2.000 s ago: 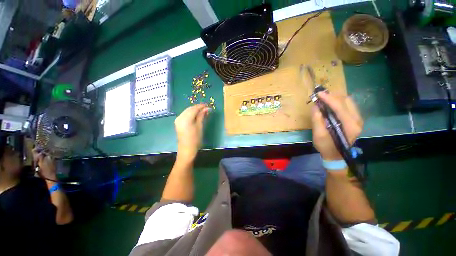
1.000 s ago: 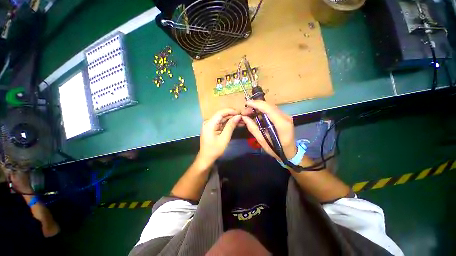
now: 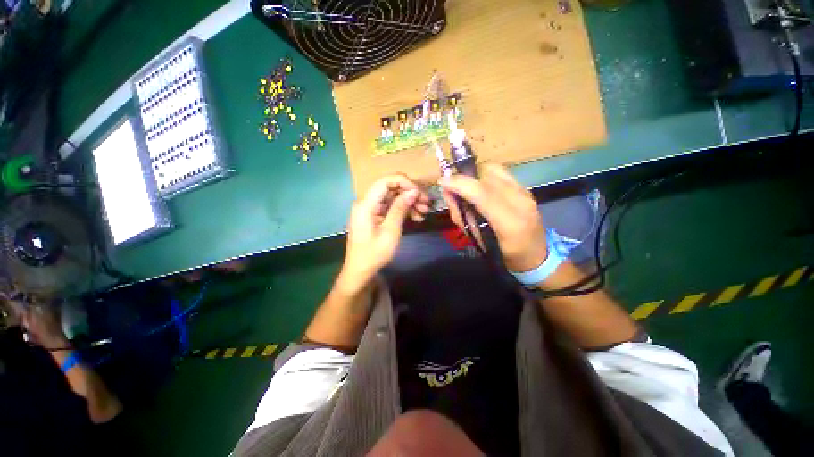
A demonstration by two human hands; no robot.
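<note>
The circuit board strip (image 3: 415, 136), green with a row of dark square parts, lies on the tan work board (image 3: 535, 112). My right hand (image 3: 504, 214) holds the black soldering iron (image 3: 462, 165), its blurred tip end over the right part of the strip. My left hand (image 3: 379, 219) is just left of it at the work board's near edge, thumb and fingers drawn together. Whether a small component is between its fingertips is too blurred to tell. Loose yellow-and-black components (image 3: 278, 94) lie left of the work board.
The black fan (image 3: 361, 36) stands at the back of the work board. A component tray (image 3: 181, 120) and a plain white tray (image 3: 125, 183) lie at the left. A black station (image 3: 759, 40) is at the back right. Another person's arm (image 3: 85, 379) shows far left, a shoe (image 3: 750, 361) lower right.
My left hand has come from the loose components to the work board's near edge. My right hand has brought the iron leftward over the strip. The hands were closer together a second ago.
</note>
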